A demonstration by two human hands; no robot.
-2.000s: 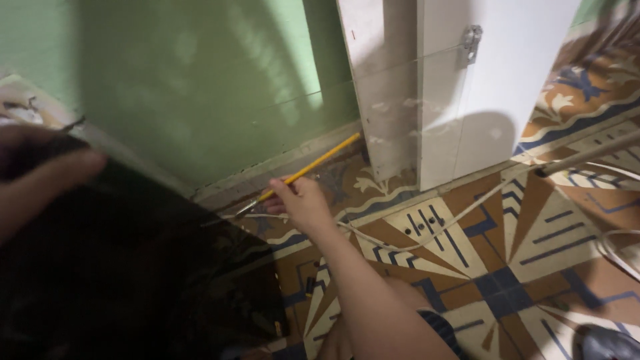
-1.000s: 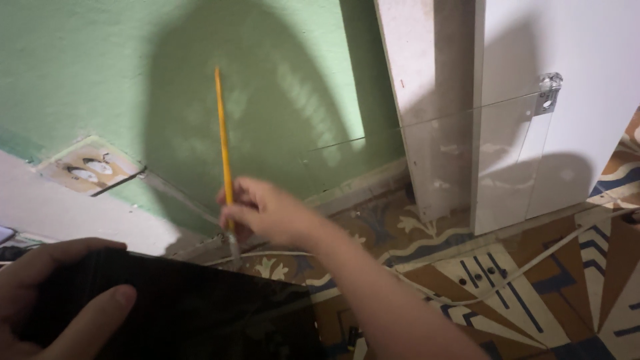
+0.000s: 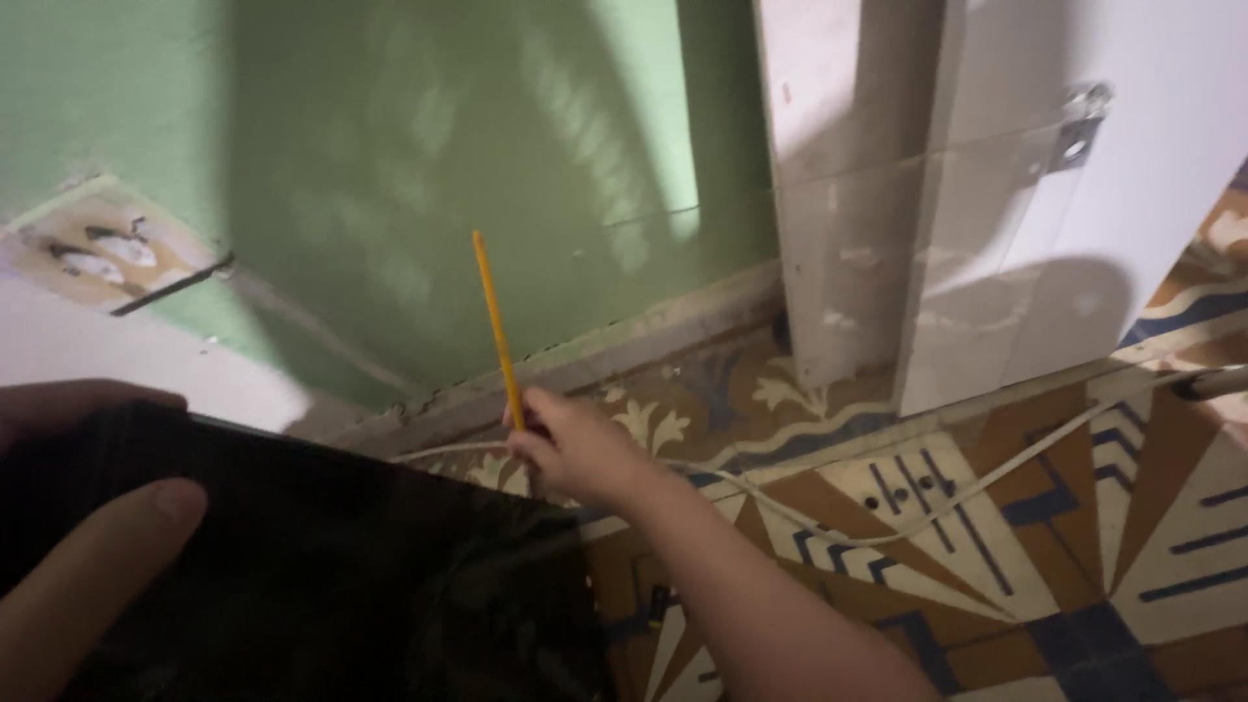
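My right hand [image 3: 575, 448] grips a thin yellow-orange stick [image 3: 495, 327], perhaps a brush handle; its far end points up in front of the green wall and its lower end is hidden. At the left, my left hand [image 3: 107, 565] holds the upper edge of a large dark flat panel [image 3: 370, 565], thumb over its face and fingers at the top edge. The panel covers the lower left of the view. My right hand is just beyond the panel's upper edge, close to the foot of the wall.
Two pale boards [image 3: 1014, 244] lean at the right, one with a metal bracket [image 3: 1075, 141]. A white cable [image 3: 858, 539] runs over the patterned tile floor [image 3: 936, 507]. A recessed box [image 3: 117, 244] with two round pale fittings sits in the green wall [image 3: 439, 175].
The stick in my right hand has swung from a low slant to nearly upright. My left hand has come to the panel's edge. The view has shifted.
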